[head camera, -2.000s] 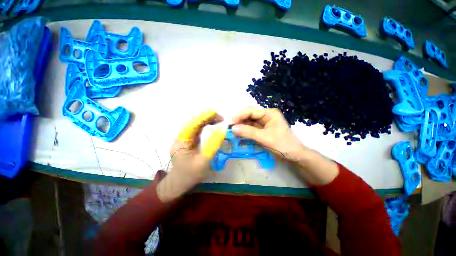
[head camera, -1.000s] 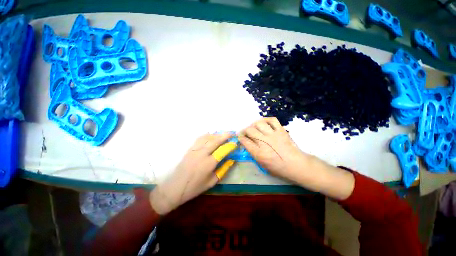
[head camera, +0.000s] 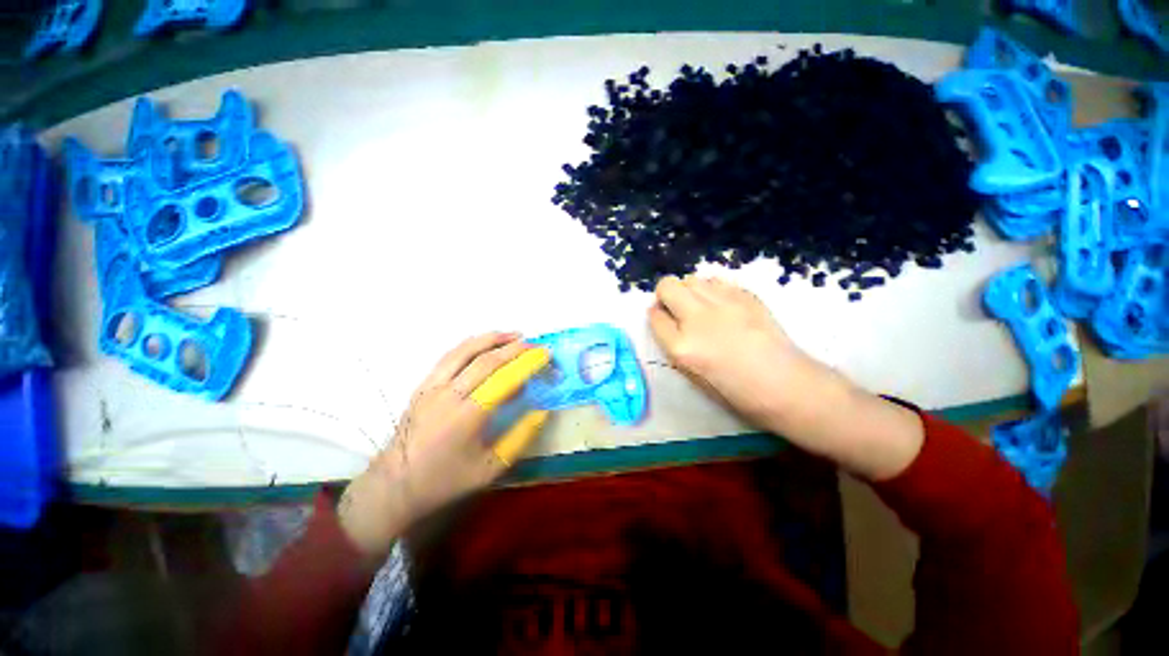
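Note:
My left hand (head camera: 449,417), with yellow covers on two fingers, grips the left part of a blue plastic frame (head camera: 597,364) low over the white bench near its front edge. The frame's right end and one large opening show; its left end is hidden under my fingers. My right hand (head camera: 713,336) is off the frame, at the lower left edge of the heap of black pieces (head camera: 795,167). Its fingertips are curled together; whether they pinch a piece cannot be told.
Overlapping blue frames (head camera: 192,218) lie at the left, beside a blue bin (head camera: 26,442). A denser pile of blue frames (head camera: 1090,205) lies at the right by brown cardboard (head camera: 1115,385). Frames also sit on the dark green strip beyond the bench. Thin dark lines curve near my left hand.
My right hand has left the frame and moved right to the heap's edge. My left hand still holds the frame, now more exposed. The whole view has shifted.

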